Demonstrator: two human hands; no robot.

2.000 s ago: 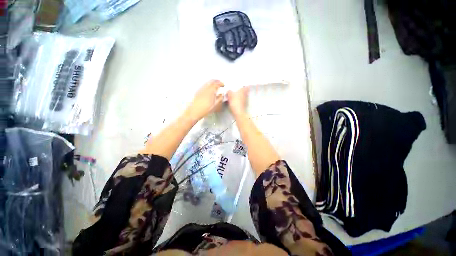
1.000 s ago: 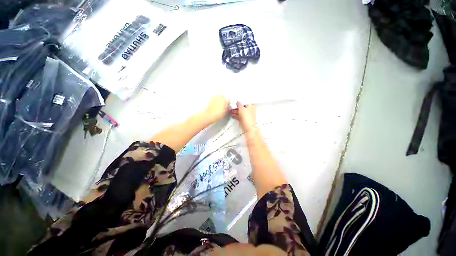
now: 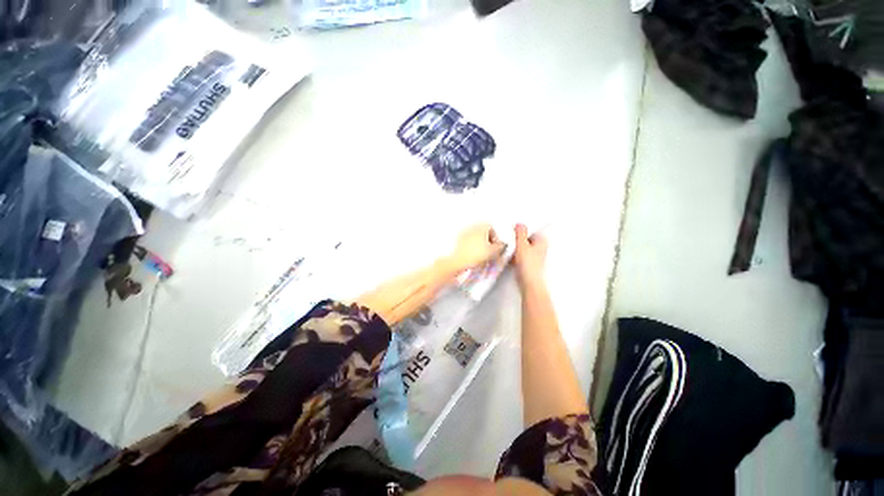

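My left hand (image 3: 480, 245) and my right hand (image 3: 526, 248) are close together at the middle, fingertips pinching the top edge of a printed garment bag (image 3: 438, 370). The bag is see-through with dark "SHUTI" lettering and a QR square; it lies between my forearms, and my left sleeve hides part of it. A light blue strip shows in or under it. A small plaid piece (image 3: 448, 145), black and white with dark edging, lies on a bright white area beyond my hands, not touched.
Filled printed bags (image 3: 194, 107) lie at the upper left, bagged dark garments (image 3: 48, 232) and keys (image 3: 123, 271) at the left. A striped garment (image 3: 698, 417) lies at the lower right, dark garments (image 3: 834, 203) and a dark strap (image 3: 759, 208) at the right. Light blue bags (image 3: 359, 10) are at the far edge.
The view has shifted. My hands now pinch further right and slightly apart from each other, with more of the bag's edge stretched below them. The plaid piece lies lower in view.
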